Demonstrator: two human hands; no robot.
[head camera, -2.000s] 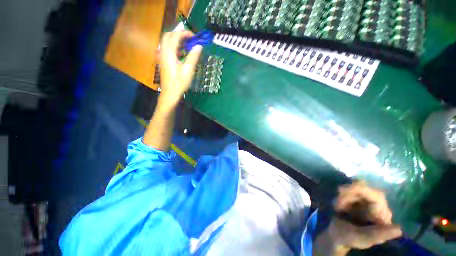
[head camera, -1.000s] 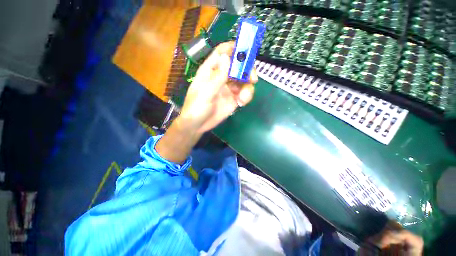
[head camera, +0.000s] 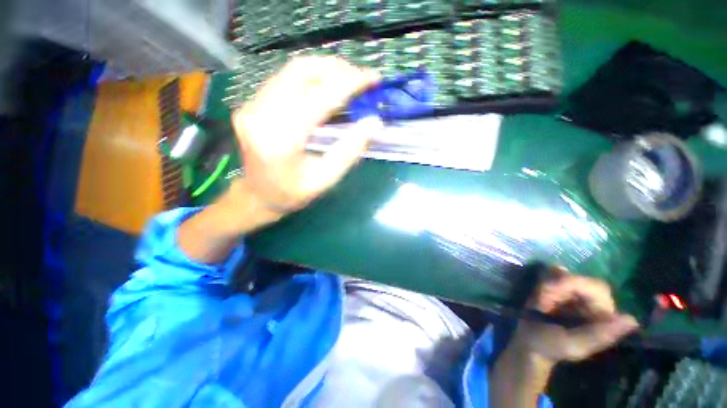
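My left hand (head camera: 299, 139) is raised over the green mat, blurred, and holds a small blue block (head camera: 394, 97) in its fingertips. The block is in front of the board tray's near edge. A white strip (head camera: 446, 142) with dark marks, blurred, lies partly behind my left hand. My right hand (head camera: 578, 315) is at the lower right near the mat's front edge, fingers curled. Something dark and thin shows at its fingers; I cannot tell whether it is gripped. A clear shiny film (head camera: 494, 227) lies on the mat.
Green boards (head camera: 470, 64) stand in rows at the top. A large tape roll (head camera: 646, 177) and a black bag (head camera: 646, 92) are at the right. A silver spool (head camera: 186, 142) and a green tube (head camera: 211, 177) lie at the left, beside an orange surface (head camera: 119, 151).
My left hand picked up the blue block from the far left, lifted it upright, and now holds it tilted sideways. The view has turned; the tape roll and black bag now show more fully.
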